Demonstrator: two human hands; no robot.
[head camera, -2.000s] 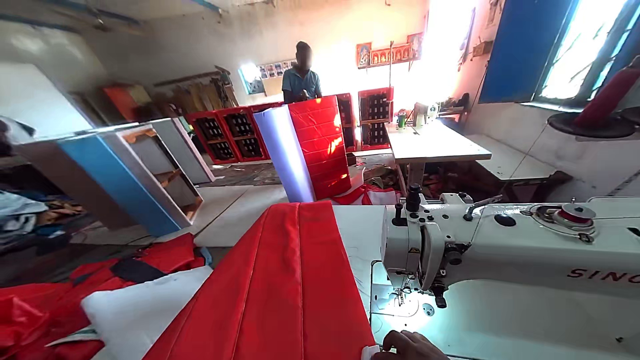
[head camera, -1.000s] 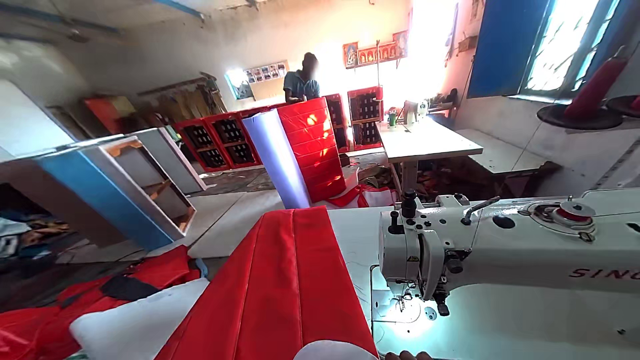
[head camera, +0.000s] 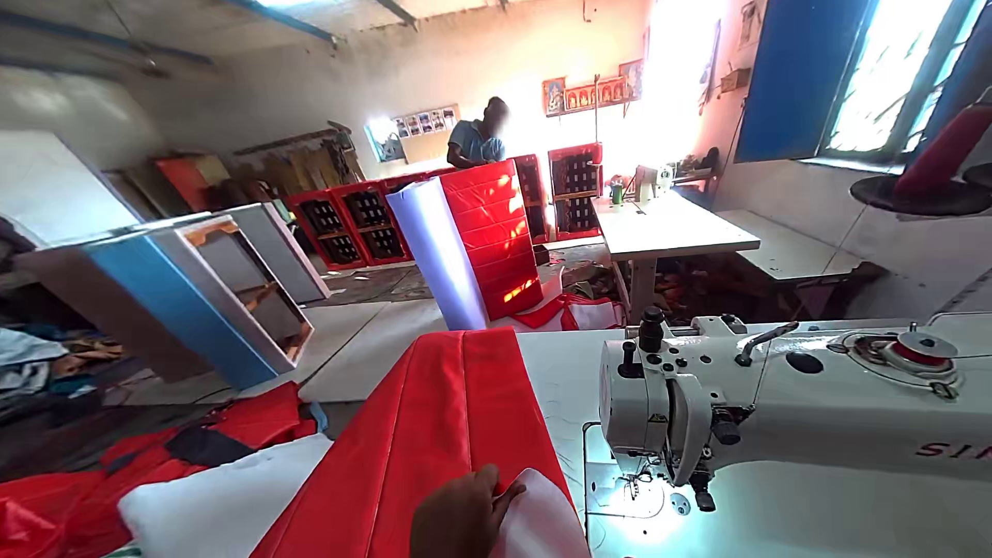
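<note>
My left hand (head camera: 457, 515) is at the bottom centre, thumb and fingers pinching the edge of a white-backed flap (head camera: 539, 515). The flap lies over a red panel with stitched lines (head camera: 434, 411), which spreads over the sewing table. To the right stands a Singer industrial sewing machine (head camera: 806, 426), its lamp lighting the needle area (head camera: 635, 492). No fabric shows under the needle. My right hand is out of view.
White padding (head camera: 225, 496) and red material (head camera: 147, 457) lie at left. Beyond the table stand a white roll (head camera: 438, 248), a quilted red piece (head camera: 492, 232), upright frames (head camera: 263, 287), another sewing table (head camera: 670, 225) and a person (head camera: 475, 141).
A hand beside the needle area two seconds ago is no longer there. My left hand has come into view on the red panel, and the white flap shows more than one second ago.
</note>
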